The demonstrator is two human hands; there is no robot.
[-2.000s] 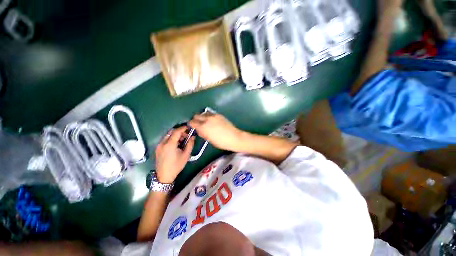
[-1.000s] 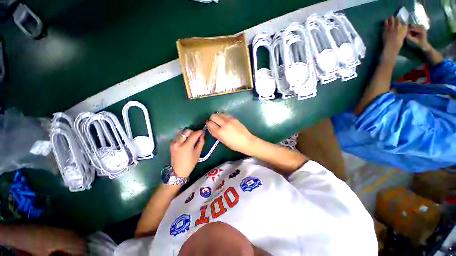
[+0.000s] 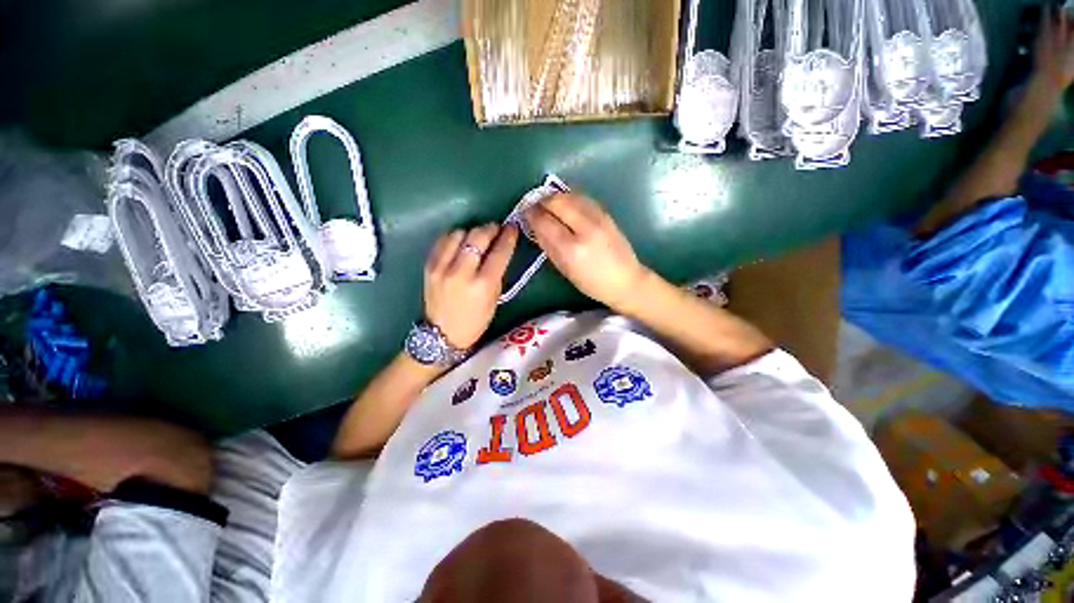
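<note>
A white loop housing [image 3: 524, 278] lies between my hands over the green bench, its squared end at the top and its loop towards my shirt. My left hand [image 3: 469, 280], with a watch and a ring, has its fingertips on the housing's left side. My right hand [image 3: 585, 250] holds the squared end, and its fingers cover much of the disc. No separate small part can be made out between the fingertips.
An open carton [image 3: 570, 116] of thin strips is at the top. Overlapping housings stand left [image 3: 273, 273] and right [image 3: 821, 97]. A clear bag [image 3: 41, 218] and blue parts [image 3: 57, 344] are left. A person in blue [image 3: 960, 289] sits right, another lower left [image 3: 147, 554].
The view has shifted, so the carton and right-hand housings sit higher and are cut off. My fingers have shifted on the housing, and its squared end shows more. The right-hand person's arm has moved.
</note>
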